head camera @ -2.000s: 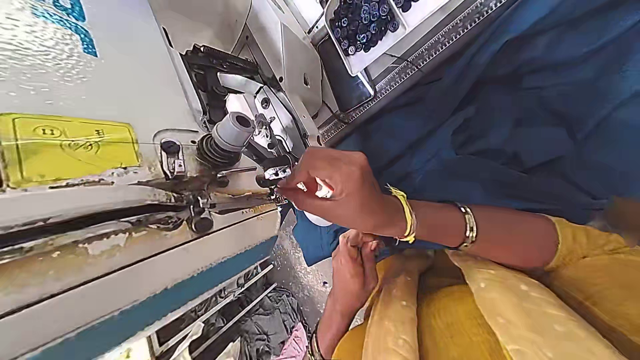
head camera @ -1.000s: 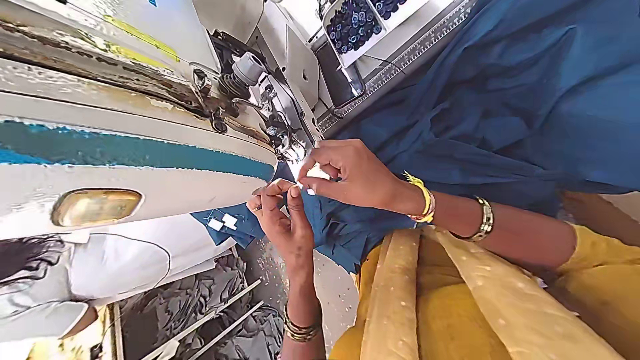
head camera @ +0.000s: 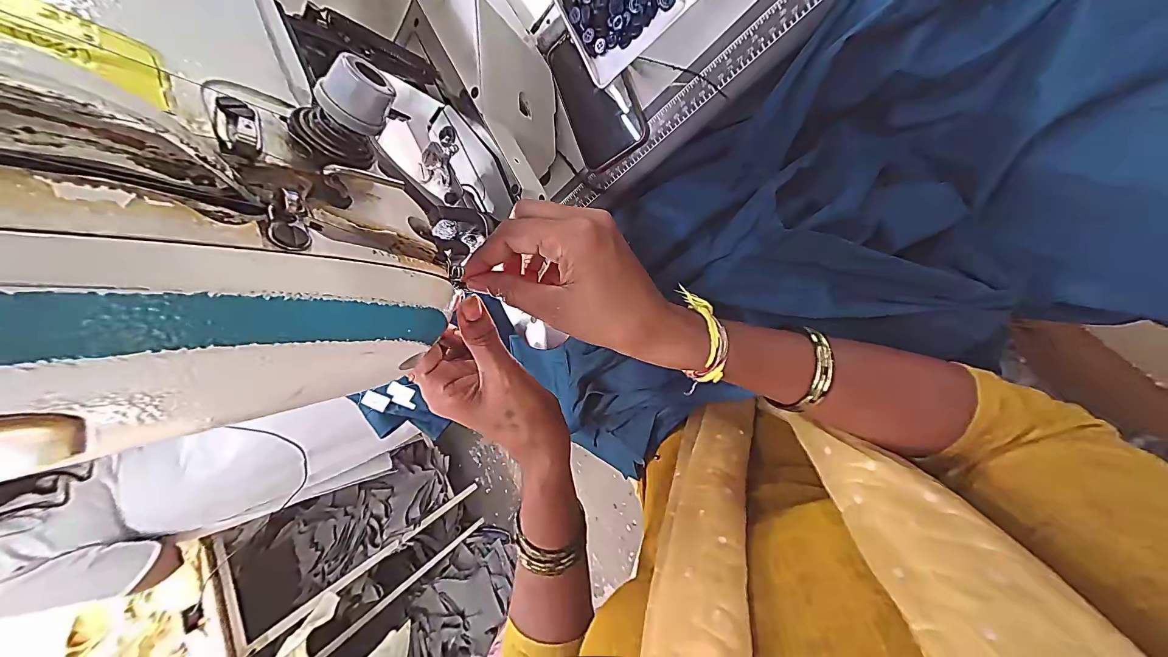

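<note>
An industrial sewing machine with a teal stripe reaches in from the left. My right hand is at the end of its head, thumb and forefinger pinched together near the needle area; what lies between the fingertips is too small to tell. Just below, my left hand has its thumb raised and fingers curled close to the machine's end; whether it holds anything is unclear. Blue fabric spreads behind my right arm, and more of it hangs under both hands.
Dark buttons fill a white tray at the top, beside a smartphone and a measuring scale along the table edge. Dark grey cloth pieces lie in a rack at lower left. Part of another person in light clothing shows at far left.
My left hand has come up from near my lap to the machine's end. A second ago both hands' fingertips met in front of the machine; now my right fingertips are at the needle area.
</note>
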